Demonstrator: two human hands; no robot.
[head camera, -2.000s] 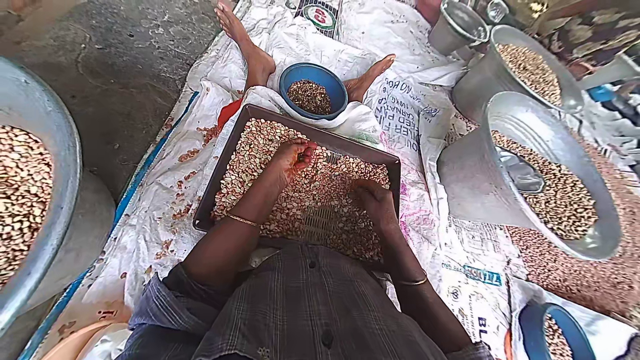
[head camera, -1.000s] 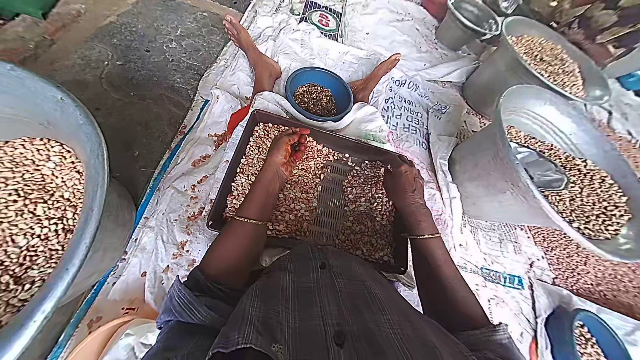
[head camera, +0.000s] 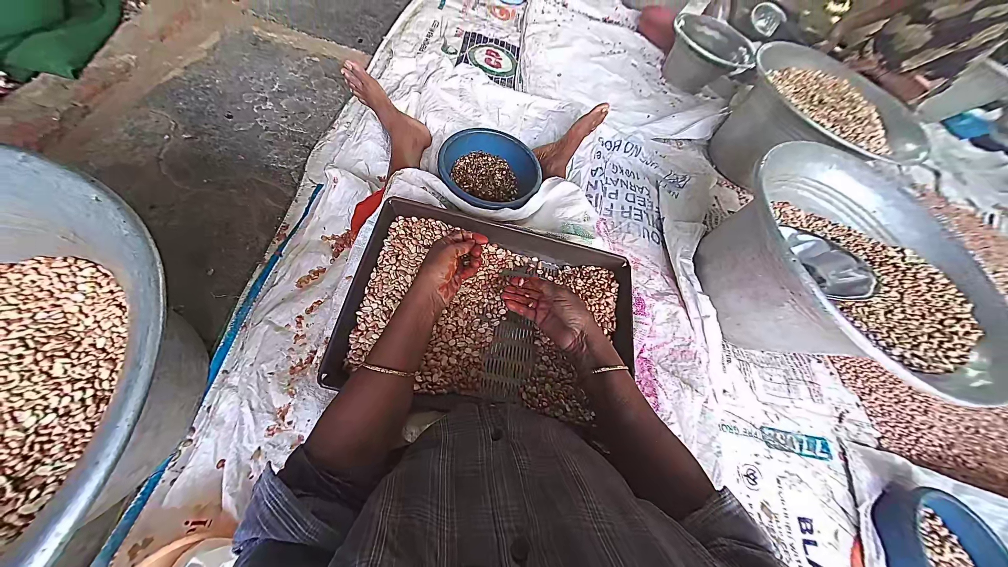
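A dark rectangular slatted tray (head camera: 337, 331) lies across my lap, spread with reddish-white nuts or seeds (head camera: 441, 339); a strip of its slatted bottom shows in the middle. My left hand (head camera: 458, 258) is above the tray's left half with its fingers curled together; whether a nut is between them is too small to tell. To its right, my right hand (head camera: 547, 309) is palm-up with fingers partly extended over the slats, and I cannot tell if it holds anything. Just beyond the tray, between my feet, stands a blue bowl (head camera: 529, 187) with small dark pieces inside.
A large metal tub (head camera: 146, 260) of nuts stands at the left. Several metal tubs of nuts stand at the right, the nearest (head camera: 776, 291) tilted and holding a metal bowl (head camera: 831, 264). Another blue tub (head camera: 894, 520) is at lower right. White woven sacks (head camera: 669, 354) cover the floor.
My right hand has moved from the tray's right side toward its middle and turned palm-up. My left hand stays over the left half, now a little nearer my body.
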